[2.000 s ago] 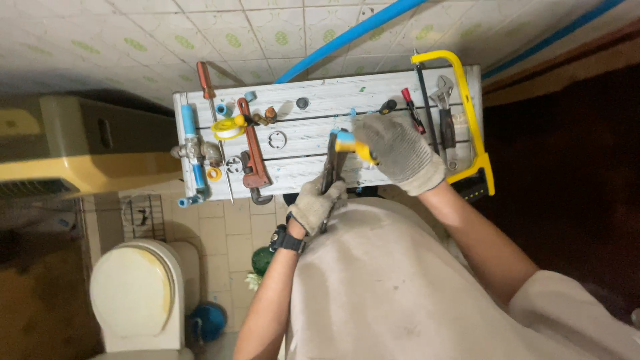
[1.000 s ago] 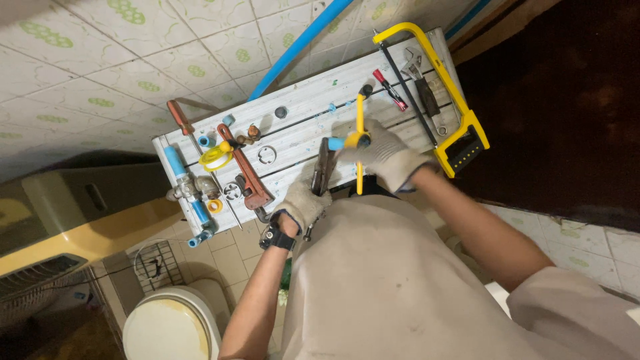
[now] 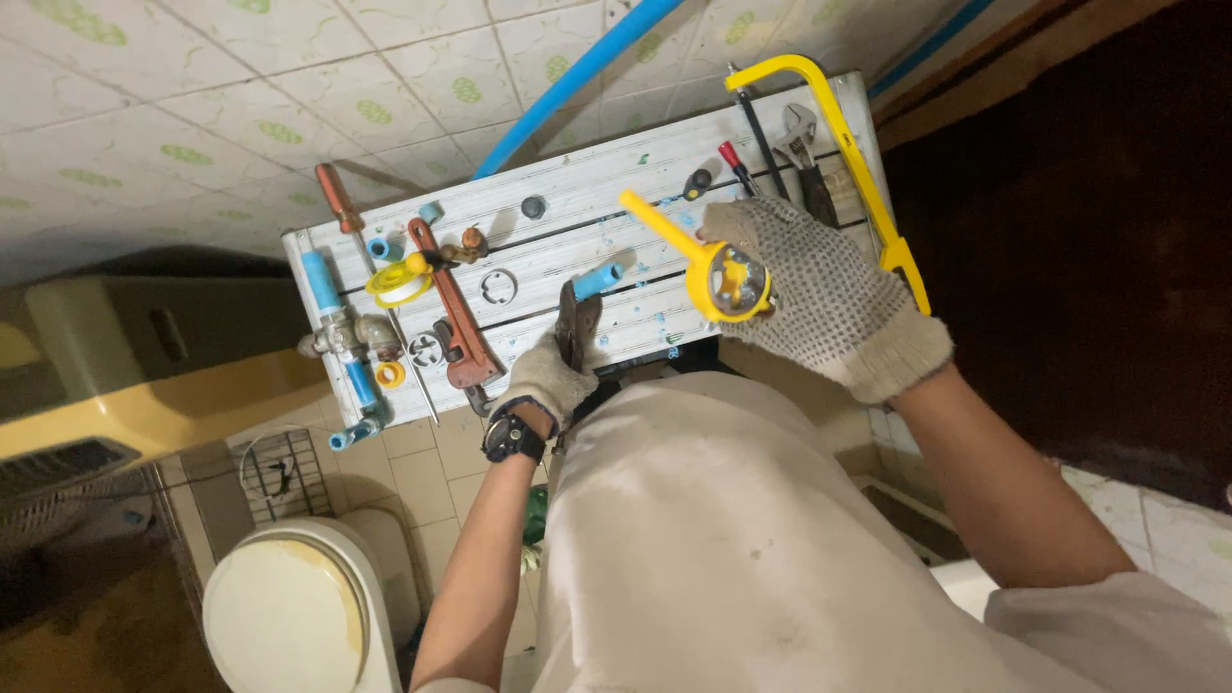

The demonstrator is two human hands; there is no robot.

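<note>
My gloved left hand (image 3: 549,380) grips dark locking pliers (image 3: 576,327) at the near edge of the slatted metal bench. Their jaws meet the lower end of a short blue PVC pipe piece (image 3: 599,280). Over the bench's right half, my gloved right hand (image 3: 818,289) holds a yellow pipe-threading die stock (image 3: 729,279) with its round head facing up and one handle pointing up-left. The die stock is apart from the blue pipe. Behind my right hand lie a red-handled tool (image 3: 733,162), an adjustable wrench (image 3: 799,135) and a yellow hacksaw (image 3: 847,135).
On the bench's left are a red pipe wrench (image 3: 457,318), a screwdriver (image 3: 337,197), yellow thread-seal tape (image 3: 397,284) and blue pipe with a metal valve (image 3: 339,332). A blue hose (image 3: 577,82) runs along the tiled wall. A toilet (image 3: 289,616) stands at lower left.
The yellow die stock has come off the blue pipe's end and moved right in my right hand. My left hand keeps its hold on the pliers.
</note>
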